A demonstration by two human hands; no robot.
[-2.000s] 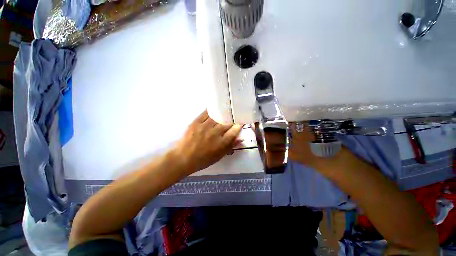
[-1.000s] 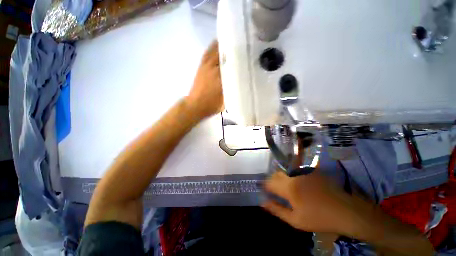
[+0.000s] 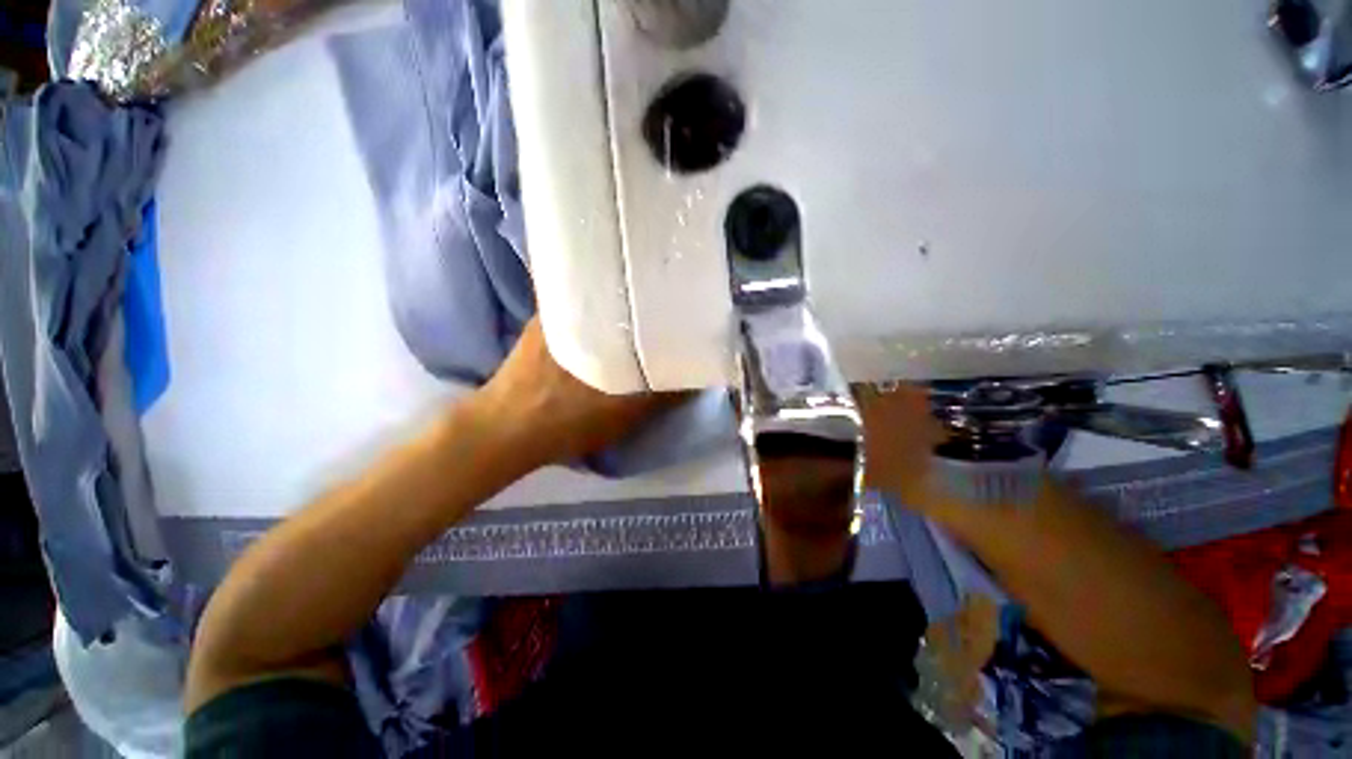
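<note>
The big white sewing machine head covers the upper right. The shiny looped take-up lever guard hangs from its front end, and the ribbed tension knob is right of it. Blue-grey cloth lies left of the head, with a fold running below its corner. My left hand is on this cloth, its fingers hidden under the head. My right hand is behind the guard and knob, mostly hidden; its grip cannot be told. The needle area is hidden.
A blue-grey cloth stack hangs over the left table edge beside a blue piece. A grey ruler band runs along the front edge. Small dark red snips lie at right. A red heap is below the right edge.
Blue-grey cloth now lies left of the head, where bare table showed. My left hand has come back down to the head's lower corner. My right hand has moved up from the front edge behind the guard.
</note>
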